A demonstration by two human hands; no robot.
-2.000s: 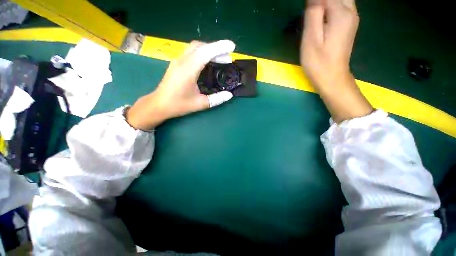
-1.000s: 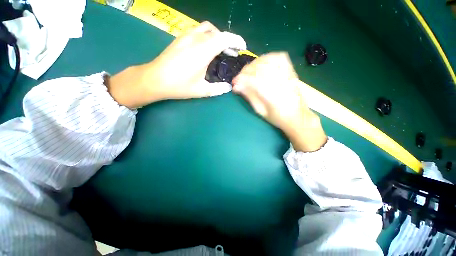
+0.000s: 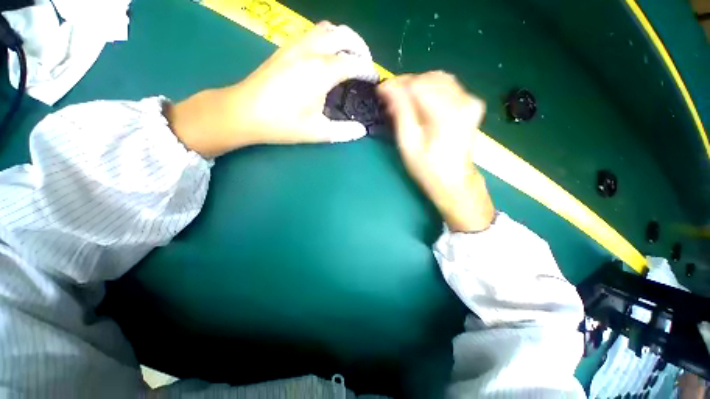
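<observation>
A round black part (image 3: 358,102) sits on the dark holding block beside the yellow edge strip. My left hand (image 3: 292,93), with white cots on the fingertips, holds the part and block between thumb and fingers from the left. My right hand (image 3: 436,121) is slightly blurred, its fingers bent together at the right side of the part. Whether it holds a thin tool is hidden. The right hand also covers the block's right end.
The yellow edge strip (image 3: 545,185) runs diagonally to the lower right. Beyond it, several round black parts lie spaced on the green belt (image 3: 483,39), one here (image 3: 521,104). White wipes (image 3: 74,47) lie upper left. A black device (image 3: 654,312) stands at the right.
My right hand has come from over the belt to the part. The camera view has turned rightward. In the last second the belt's parts have shifted slightly down and right in the picture.
</observation>
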